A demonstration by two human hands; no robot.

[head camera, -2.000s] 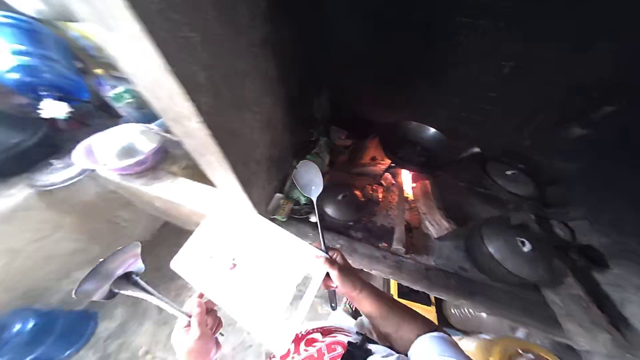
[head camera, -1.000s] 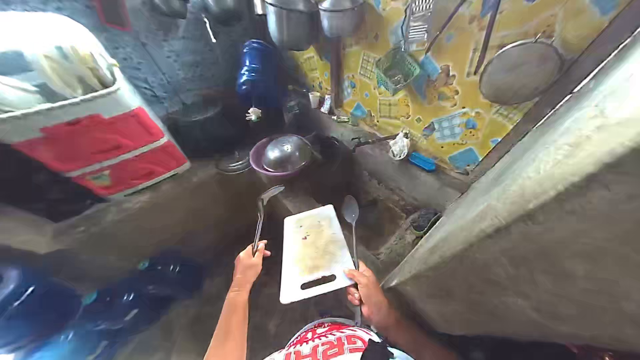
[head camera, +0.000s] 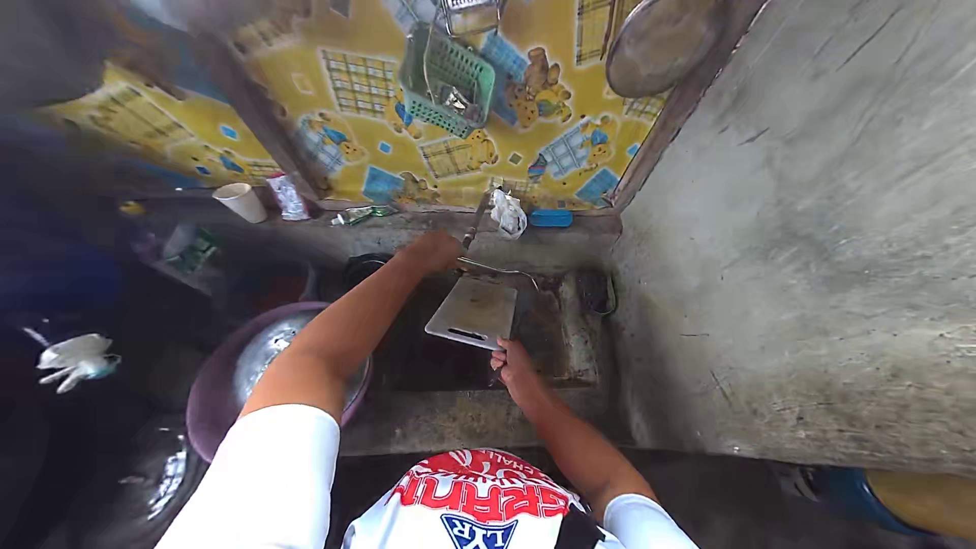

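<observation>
My left hand (head camera: 435, 250) is stretched out near the ledge at the wall, around the handle of a metal ladle (head camera: 499, 268) whose far end points right. My right hand (head camera: 515, 362) grips the handle end of a white cutting board (head camera: 476, 306), which lies tilted low over the dark sink basin (head camera: 415, 358). A dark handle end shows just under the right hand; the rest of that utensil is hidden by the board. A dark-handled tool (head camera: 479, 217) leans at the ledge beside the left hand.
A purple basin (head camera: 221, 389) with a metal bowl stands left. On the ledge are a paper cup (head camera: 241, 202), a white plastic bag (head camera: 508, 213) and a blue soap dish (head camera: 550, 219). A green basket (head camera: 446, 80) hangs above; a concrete wall (head camera: 801, 252) rises right.
The view has swung from the wood fire to the sink. My left hand has reached forward with the ladle to the ledge, and the cutting board is now over the sink.
</observation>
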